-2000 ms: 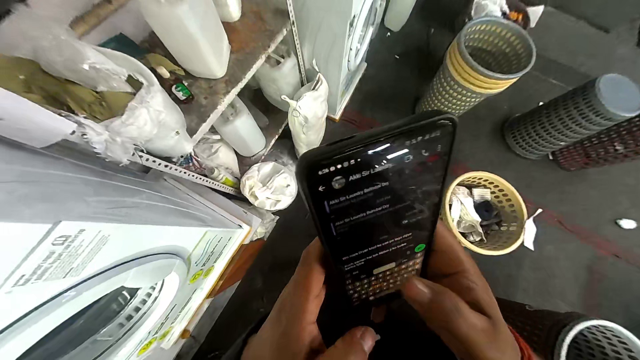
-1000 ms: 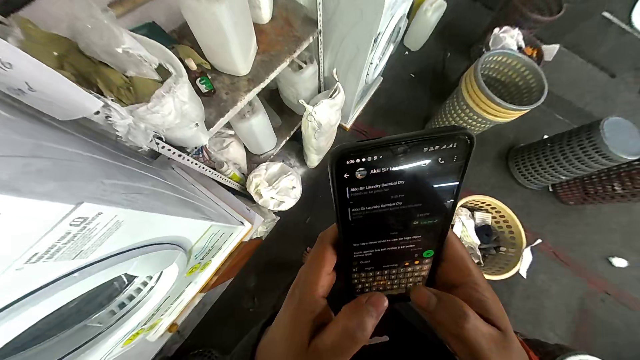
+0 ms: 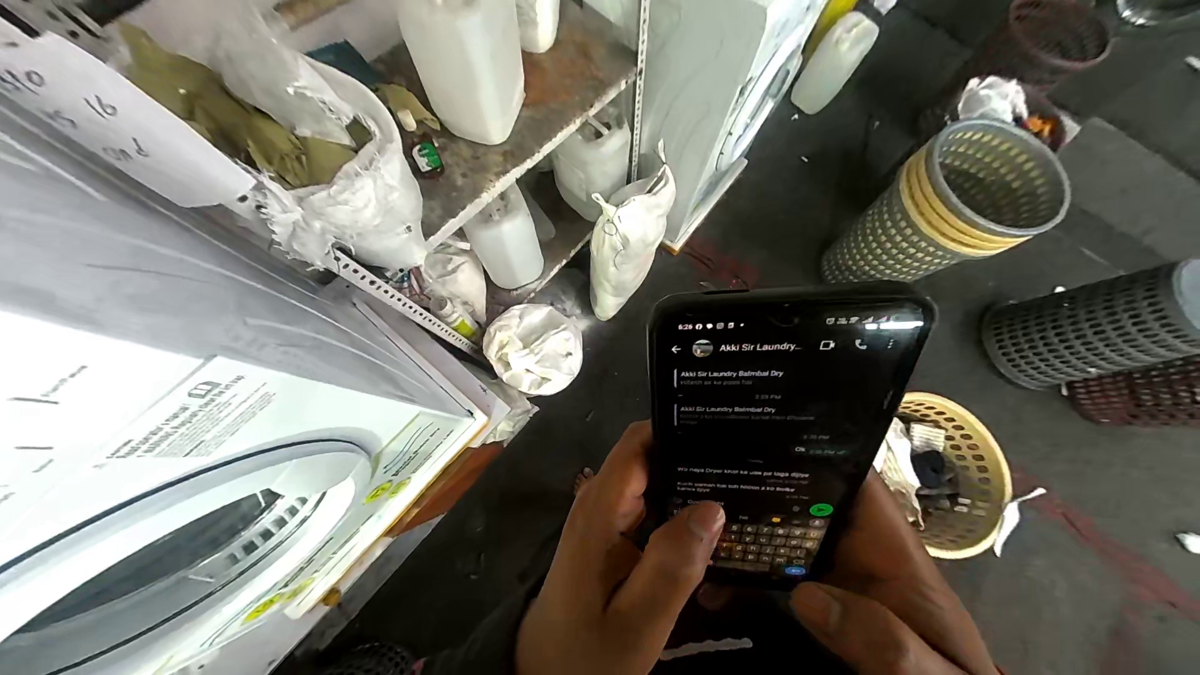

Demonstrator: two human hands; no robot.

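Observation:
A black smartphone (image 3: 769, 422) is held upright between both hands, its lit screen showing a dark chat page with an on-screen keyboard. My left hand (image 3: 623, 562) grips the phone's left side, and its thumb lies over the left upper edge of the keyboard. My right hand (image 3: 891, 581) supports the lower right side, with its thumb near the phone's bottom right corner, below the keys. The fingers behind the phone are mostly hidden.
A front-loading machine (image 3: 216, 525) stands at left. Beside it, a shelf (image 3: 562, 112) bears white plastic jugs (image 3: 469, 75); a white sack (image 3: 630, 239) stands on the floor. At right are stacked baskets (image 3: 947, 206), a grey basket (image 3: 1087, 323) and a yellow basket (image 3: 984, 469) holding cloths.
The left thumb has moved up from the bottom of the phone to the keyboard's upper left edge. The right thumb has shifted off the keyboard to below it. The phone stays held in both hands.

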